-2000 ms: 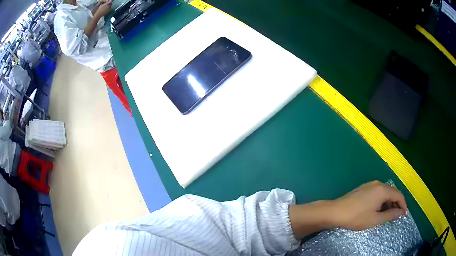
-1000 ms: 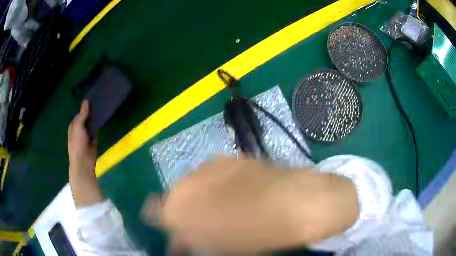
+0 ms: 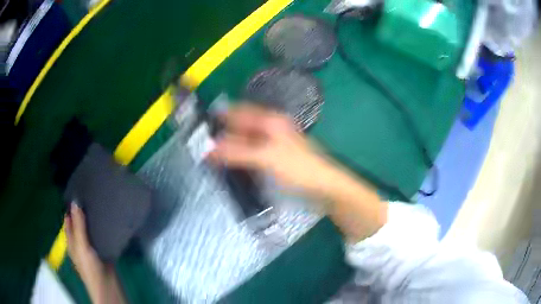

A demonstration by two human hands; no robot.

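Note:
A dark grey phone unit (image 3: 110,196) is at the left, over the yellow stripe and the edge of the bubble wrap. My left hand (image 3: 88,255) holds it at its lower left edge. My right hand (image 3: 252,139) is blurred, over the upper right of the silvery bubble wrap (image 3: 196,237), at the black electric screwdriver (image 3: 246,193). Whether the fingers grip the screwdriver is not clear. A small whitish thing (image 3: 200,142) shows at the fingertips, too blurred to name.
Two round screw trays (image 3: 301,40) lie beyond my right hand. A black cable (image 3: 385,89) curves down the right side. A green box or basket (image 3: 420,29) stands at the upper right. Yellow tape (image 3: 145,130) divides the bench from the dark belt. White foam (image 3: 50,288) shows at the lower left.
The view has turned and shifted. My left hand has brought the phone unit from the belt to the bubble wrap's edge. My right hand has moved up to the screwdriver.

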